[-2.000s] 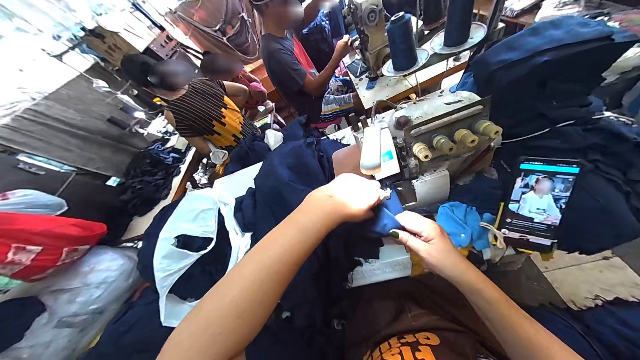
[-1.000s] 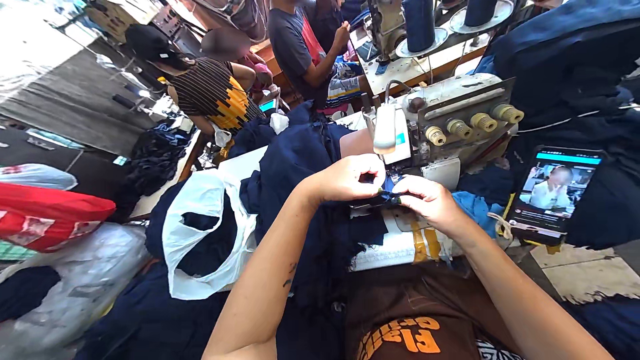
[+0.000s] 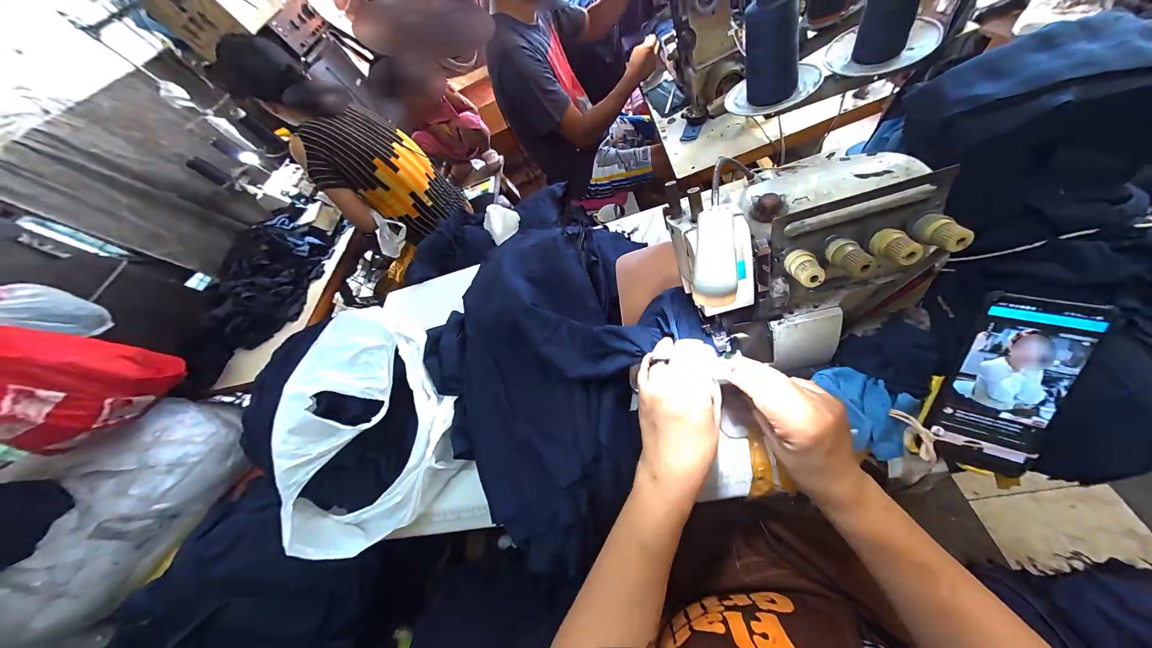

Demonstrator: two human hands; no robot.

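An overlock sewing machine point(image 3: 837, 234) with several yellowish tension knobs stands just ahead of my hands. Navy fabric point(image 3: 558, 351) lies over the table left of it and runs up to the needle area. My left hand point(image 3: 679, 414) is closed on the fabric's edge, just in front of the presser foot point(image 3: 720, 340). Close beside it on the right, my right hand point(image 3: 796, 418) pinches with thumb and forefinger near the foot; what lies between those fingertips is too small to tell. A white lamp point(image 3: 715, 252) is fixed over the needle area.
A white plastic bag point(image 3: 346, 432) with dark cloth lies on the left, beyond it a red bag point(image 3: 81, 387). At right are a phone point(image 3: 1021, 382) with a lit screen and a dark cloth pile point(image 3: 1035, 144). Thread cones point(image 3: 771, 54) and several people are farther back.
Two seconds ago a folded blue piece of fabric showed between my hands; now they are close together at the presser foot, with fabric bunched left of it. The view has shifted somewhat.
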